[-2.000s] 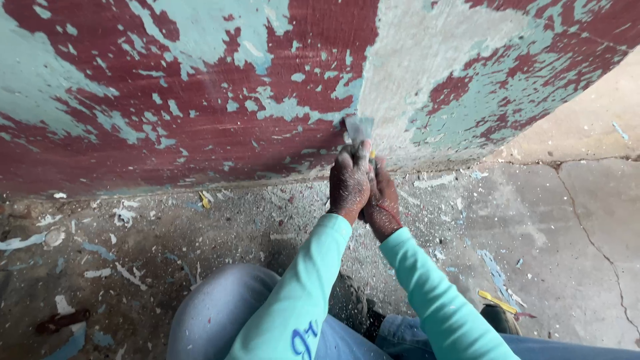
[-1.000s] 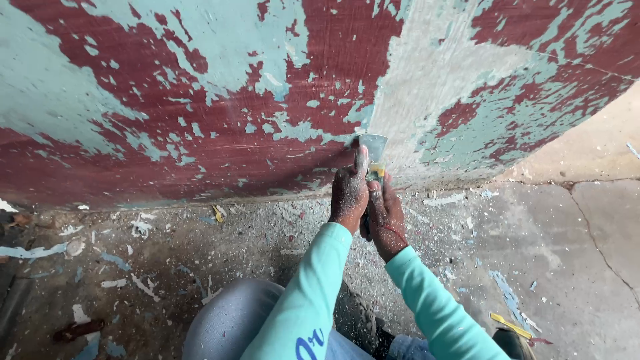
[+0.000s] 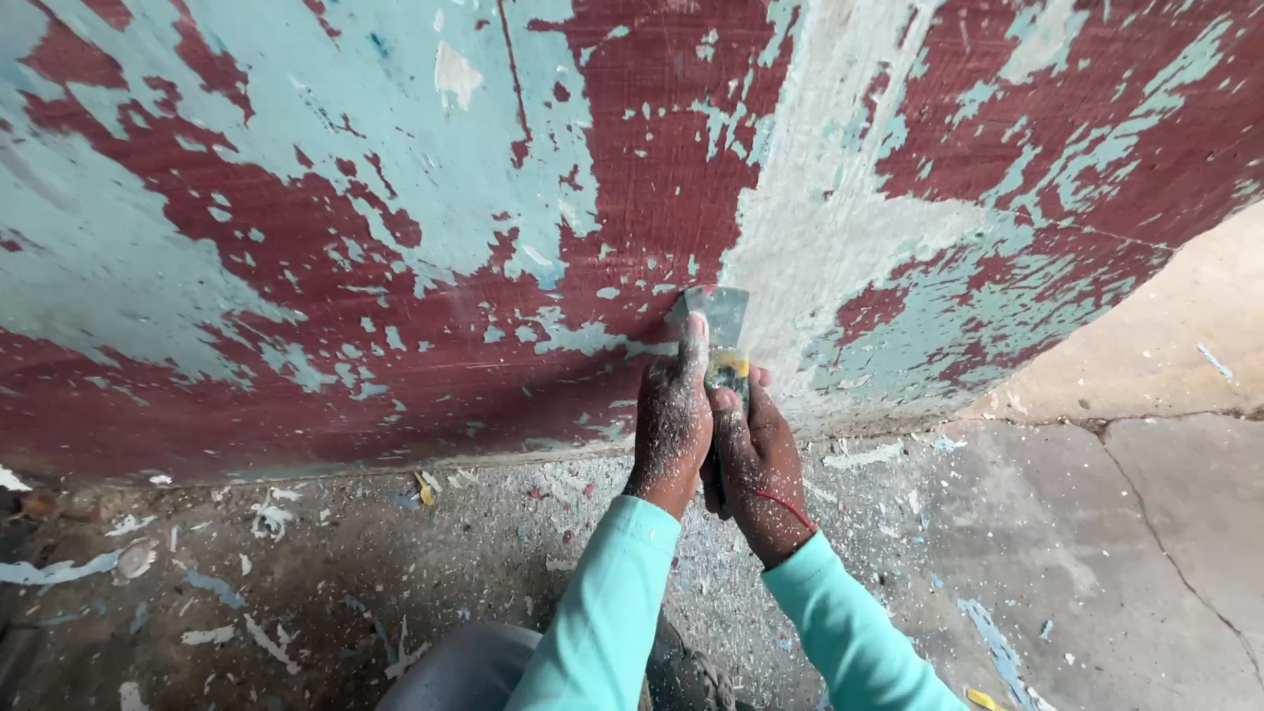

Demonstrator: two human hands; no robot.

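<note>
A paint scraper [image 3: 726,314] with a wide metal blade and a dark green and yellow handle lies against the wall [image 3: 474,326], which carries peeling light-blue and dark red paint. My left hand [image 3: 676,420], dusted with paint flecks, is at the scraper's left side, its thumb or a finger extended along the blade. Wrapped around the handle is my right hand [image 3: 760,454], with a red string at the wrist. The blade touches dark red paint beside a bare whitish strip [image 3: 805,217] of wall.
Paint chips and dust cover the concrete floor [image 3: 1027,533] along the wall's foot. A long crack [image 3: 1150,513] runs across the floor at right. My knee [image 3: 474,667] and a shoe [image 3: 686,667] are at the bottom. Peeled paint strips [image 3: 59,570] lie at left.
Both hands and the scraper have moved up the wall from near its foot. The view has shifted up to show more wall.
</note>
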